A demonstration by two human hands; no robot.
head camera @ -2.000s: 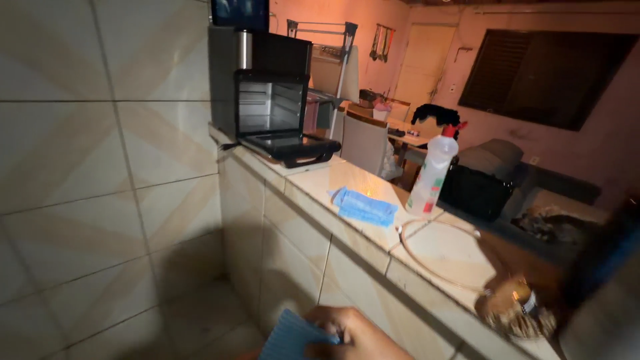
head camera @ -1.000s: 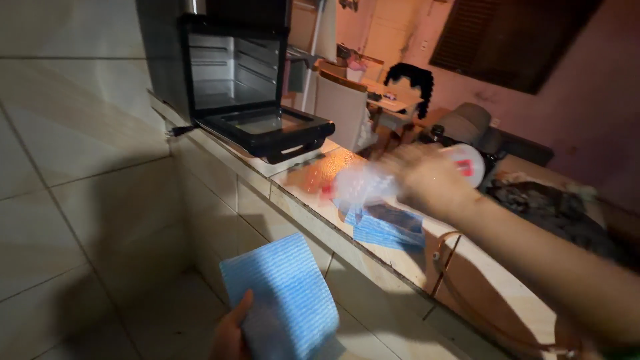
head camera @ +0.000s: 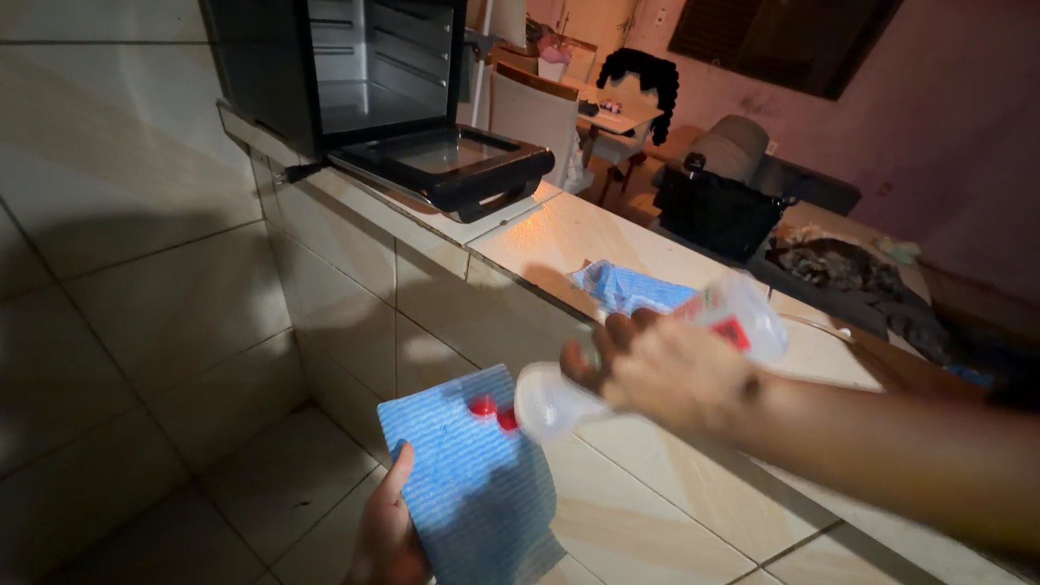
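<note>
My left hand (head camera: 390,520), low in the view, holds a blue striped cleaning cloth (head camera: 479,479) spread out, thumb on its near face. My right hand (head camera: 666,366) grips a translucent plastic squeeze bottle (head camera: 561,402) with a red cap (head camera: 485,406) and a red-marked label. The bottle is tipped, its cap end over the upper part of the cloth; whether they touch cannot be told. Behind the bottle, a second blue cloth (head camera: 630,288) lies crumpled on the tiled ledge (head camera: 561,236). The right hand and bottle are somewhat blurred.
A black countertop oven (head camera: 268,73) stands on the ledge at the upper left, its glass door (head camera: 455,158) folded down. A power plug (head camera: 296,173) lies beside it. A thin hose or cable (head camera: 812,325) lies on the ledge at right. Beyond are chairs, a table and a black bag (head camera: 719,207).
The bottle stood upright on the ledge two seconds ago; now it is in my right hand, tipped at the cloth. The cloth in my left hand has come further into view.
</note>
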